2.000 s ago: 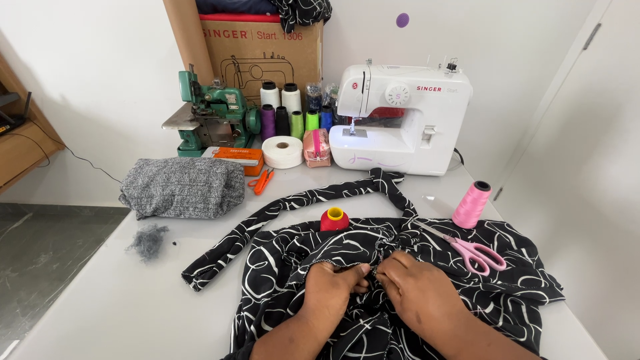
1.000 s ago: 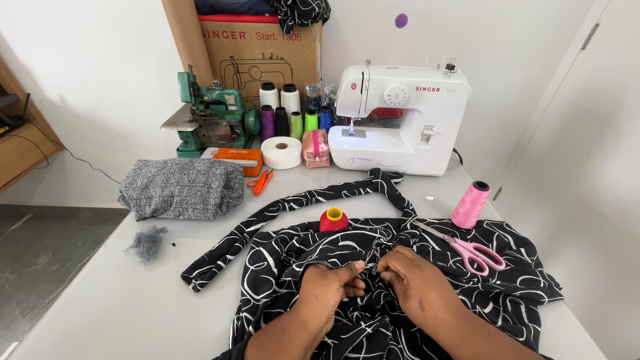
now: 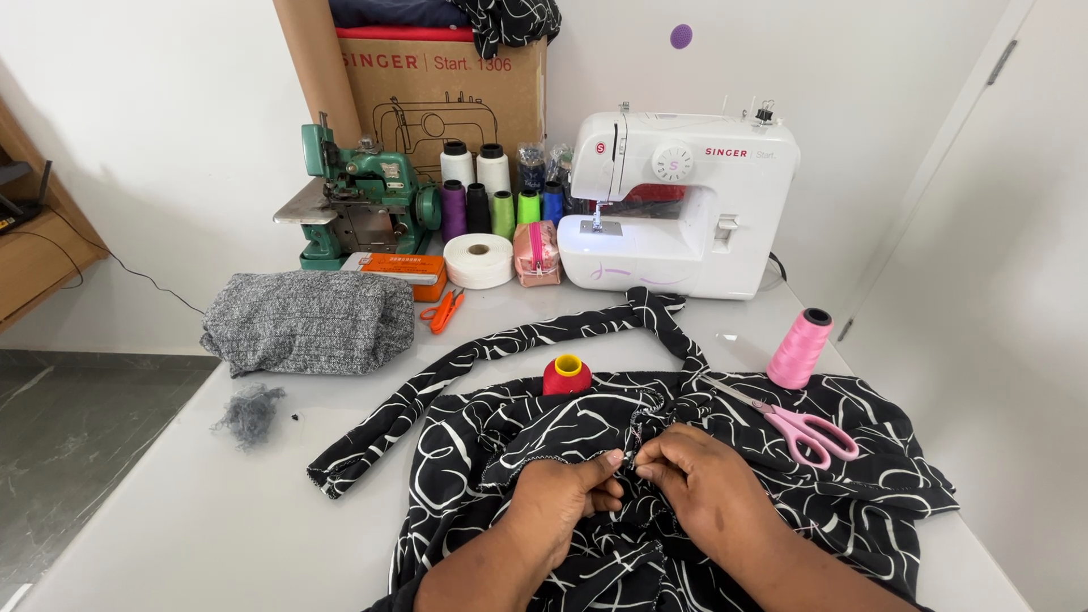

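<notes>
A black fabric garment with white swirls lies bunched on the table. My left hand pinches its seam between thumb and fingers. Close beside it, my right hand has thumb and fingertips together at the same seam; whether a needle or thread is between them is too small to tell. Pink-handled scissors rest on the fabric to the right, and a red thread spool stands behind the hands. A fabric strip of the same print curves across the table at the back left.
A white sewing machine, a green overlock machine, a white tape roll and several thread cones stand at the back. Folded grey fabric, orange thread snips and grey lint lie left; a pink thread cone stands right.
The fingertips of both hands have shifted slightly at the seam. The surrounding things have stayed in place.
</notes>
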